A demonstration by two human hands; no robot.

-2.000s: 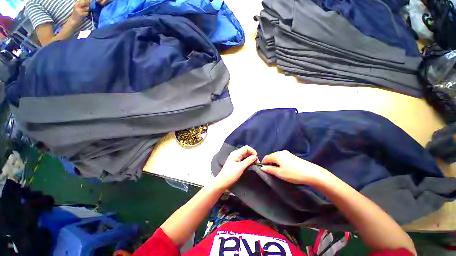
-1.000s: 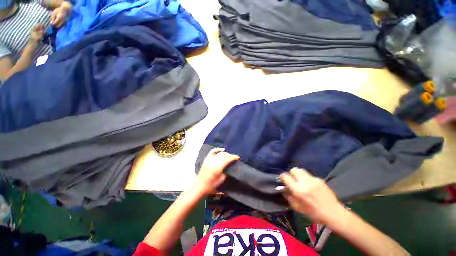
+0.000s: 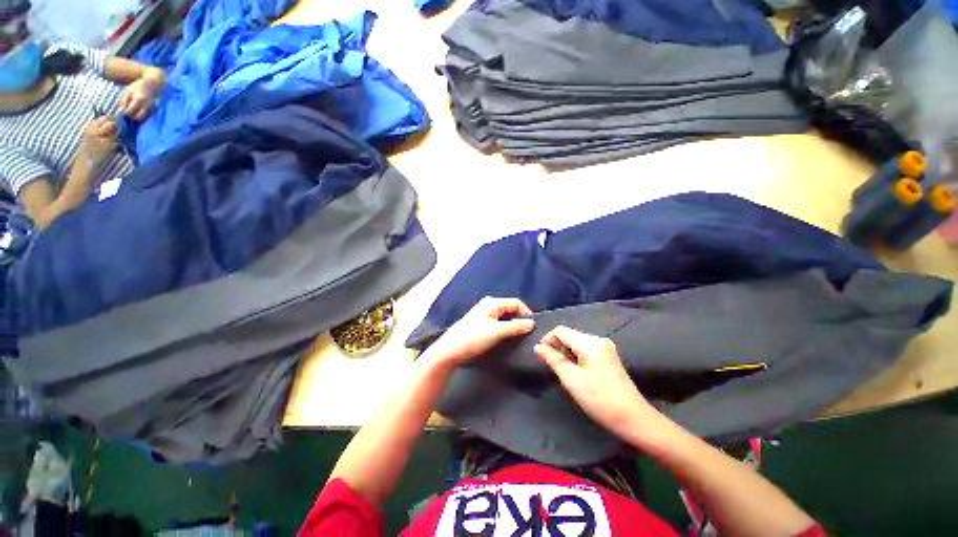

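Note:
A grey garment (image 3: 672,325) with navy lining (image 3: 672,236) lies in front of me at the table's front edge, its grey side turned up over part of the navy. A thin yellow line (image 3: 742,368) shows at a dark opening in the grey. My left hand (image 3: 485,330) pinches the garment's upper edge between thumb and fingers. My right hand (image 3: 588,369) is just to its right over the grey cloth, fingertips together. Whether it holds something small cannot be told. A round dish (image 3: 363,327) of gold-coloured bits stands left of my hands.
A tall garment pile (image 3: 210,262) is on the left. A layered grey pile (image 3: 630,94) lies at the far side. Dark thread cones with orange tops (image 3: 898,199) and plastic bags (image 3: 856,79) are at right. Behind the left pile, a person (image 3: 68,131) handles bright blue garments (image 3: 273,79).
The garment's grey side is now turned up over the navy and the yellow line shows. My right hand has moved left, close to my left hand. The view has shifted.

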